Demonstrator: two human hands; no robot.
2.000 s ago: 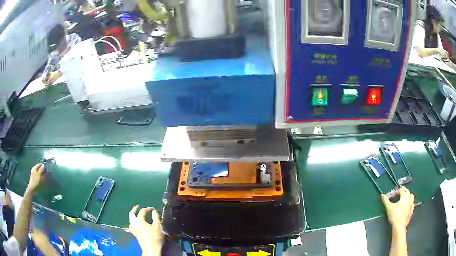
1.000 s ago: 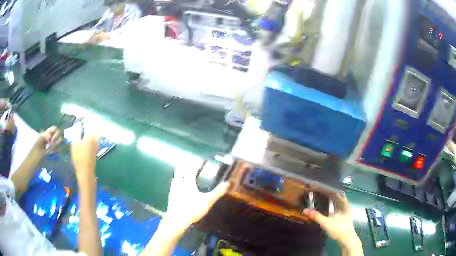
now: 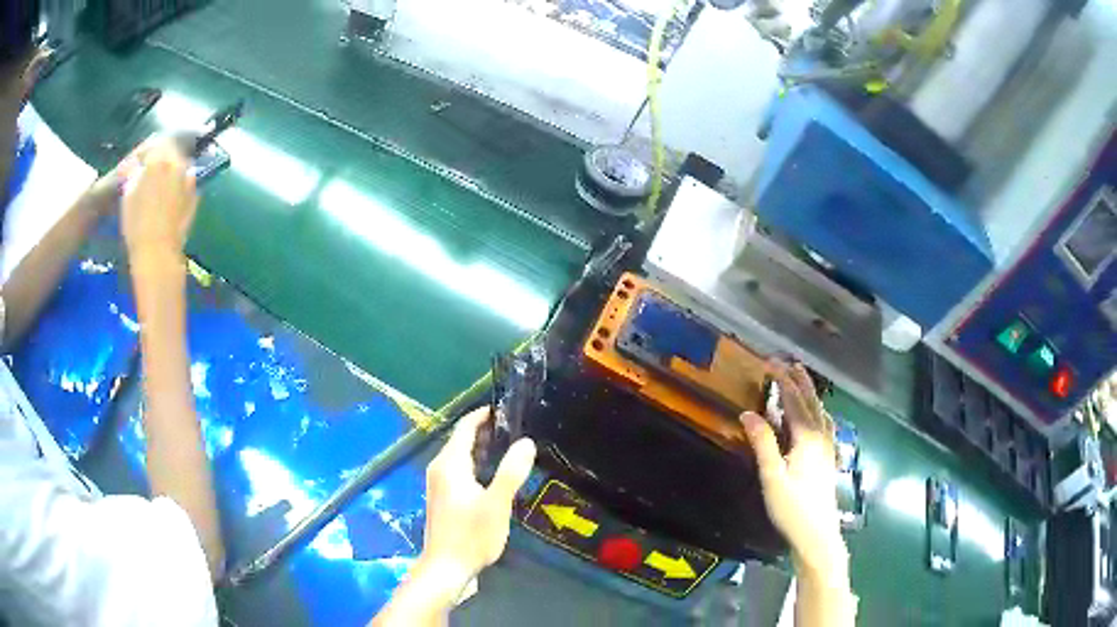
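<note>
The orange press fixture (image 3: 723, 402) sits on the black press base, with a phone frame (image 3: 674, 331) showing a blue patch lying in its recess. My left hand (image 3: 463, 508) holds a second, dark phone frame (image 3: 519, 398) upright between thumb and fingers, left of the fixture. My right hand (image 3: 794, 459) is at the fixture's right end, with thumb and fingers around the end of the frame there. Whether it grips the frame is partly hidden.
The blue heat-press block (image 3: 864, 202) and metal platen (image 3: 802, 294) stand behind the fixture. The start buttons panel (image 3: 619, 554) is in front. The green conveyor belt (image 3: 392, 294) runs past, with phone frames (image 3: 942, 524) at right. Another person's hands (image 3: 159, 196) work at left.
The view has swung left and down. My left hand now holds a dark frame upright, away from the fixture's left end. My right hand stays at the fixture's right end.
</note>
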